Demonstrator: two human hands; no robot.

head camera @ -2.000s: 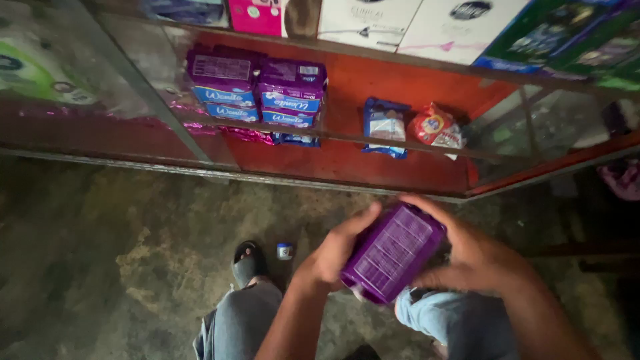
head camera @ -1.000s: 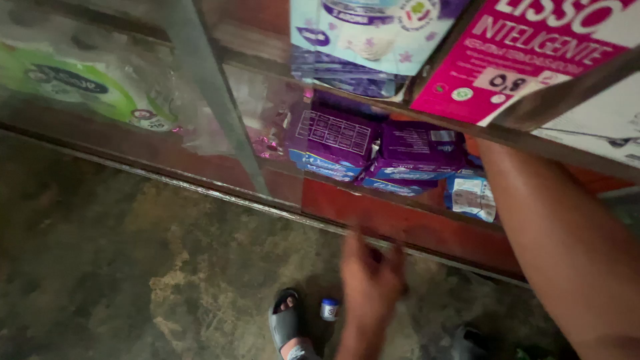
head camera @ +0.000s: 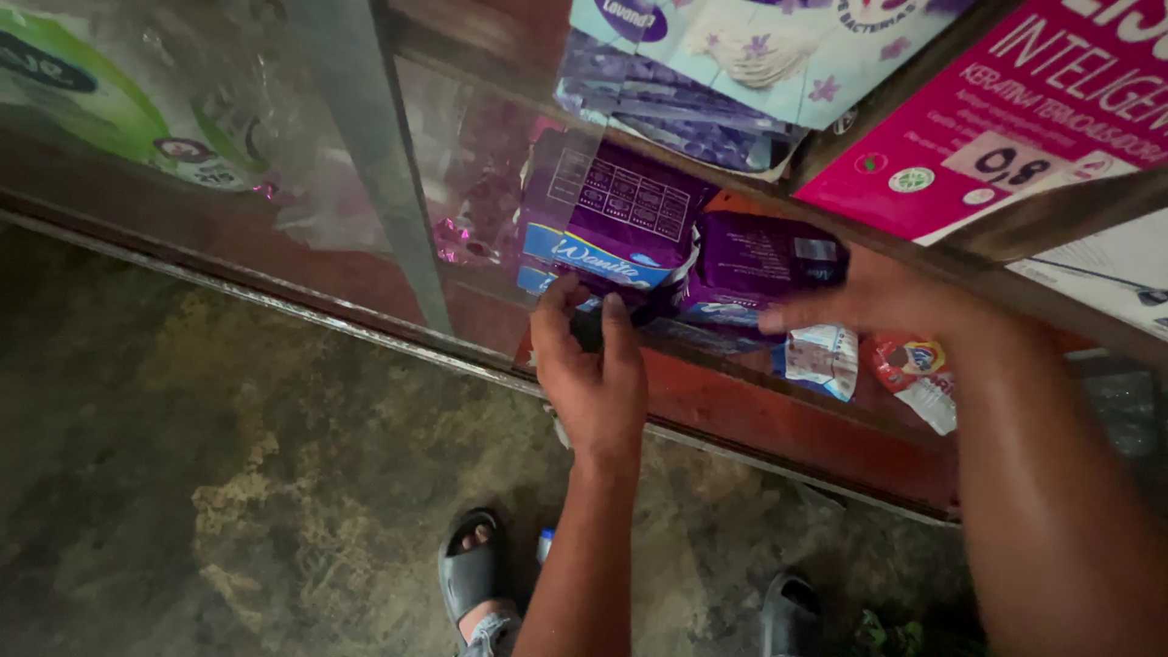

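Observation:
Purple-and-blue packs stand in two stacks on the low shelf of a glass-fronted cabinet. At the front of the left stack (head camera: 620,205), my left hand (head camera: 593,365) has its fingers raised and bent against the lower pack's face. My right hand (head camera: 876,301) reaches in beneath the upper shelf, at the right end of the right stack's top pack (head camera: 757,251). Its thumb lies across the pack's front, and its other fingers are mostly hidden behind the pack. A blue-and-white packet (head camera: 821,360) sits just below that hand, beside a red packet (head camera: 917,365).
Above are a light-blue lavender package (head camera: 776,55) and a pink box (head camera: 985,128) on the upper shelf. A metal upright (head camera: 365,137) and the cabinet's bottom rail (head camera: 319,319) frame the opening. A small blue-topped container (head camera: 546,545) lies on the floor near a grey sandal (head camera: 474,566).
Two seconds ago both hands held a purple pack in front of the cabinet. Since one second ago, my left hand has risen to the left stack. The view has moved closer to the shelves.

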